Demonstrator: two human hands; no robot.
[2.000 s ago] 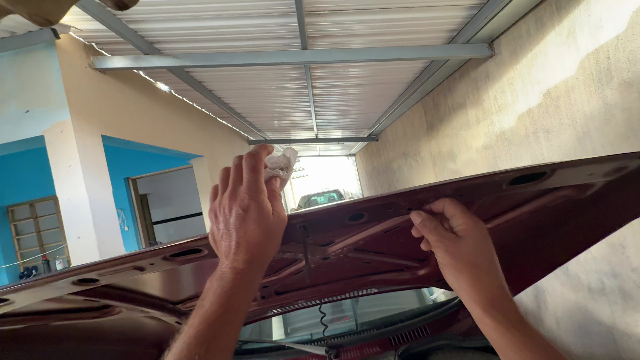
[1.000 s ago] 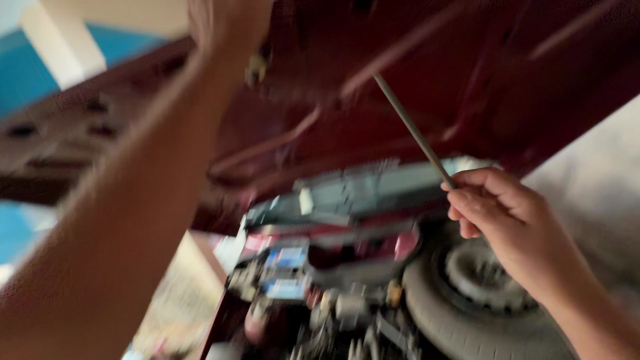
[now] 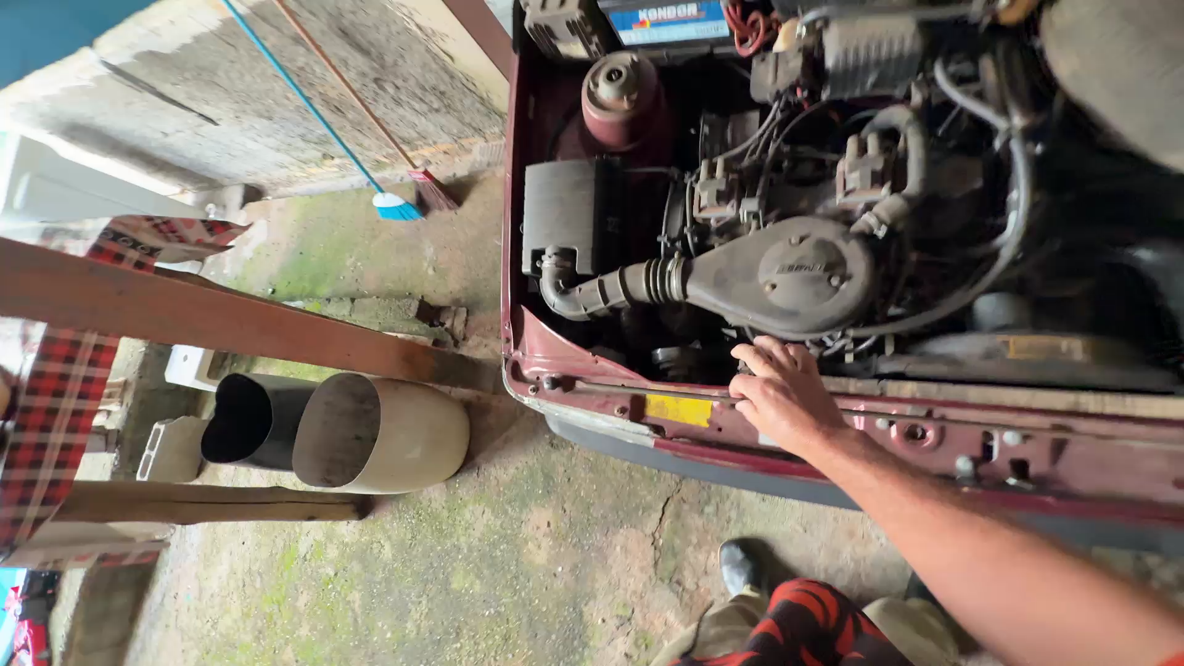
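Note:
My right hand point(image 3: 782, 388) reaches in from the lower right, its fingers bent over the front edge of a dark red car's engine bay. Whether anything is in its grasp is hidden. Just beyond the fingertips is the dusty air cleaner housing point(image 3: 795, 277), joined by a ribbed intake hose point(image 3: 629, 289) to a black box point(image 3: 569, 217). The yellow sticker point(image 3: 680, 409) on the front panel point(image 3: 911, 433) lies left of the hand. A battery point(image 3: 666, 23) and a spare tyre point(image 3: 1119, 74) show at the top. My left hand is out of view.
Left of the car, a pale cylindrical container point(image 3: 416, 435) and a black one point(image 3: 245, 421) stand beside wooden beams point(image 3: 231, 314) and a checked cloth point(image 3: 55, 407). Two brooms, one blue point(image 3: 398, 205) and one red point(image 3: 430, 190), lean by the wall. My shoe point(image 3: 740, 566) is below the bumper.
One second ago my right hand held a thin rod under the raised hood; it is now at the front panel. My left hand has left view. The view has swung down to the engine.

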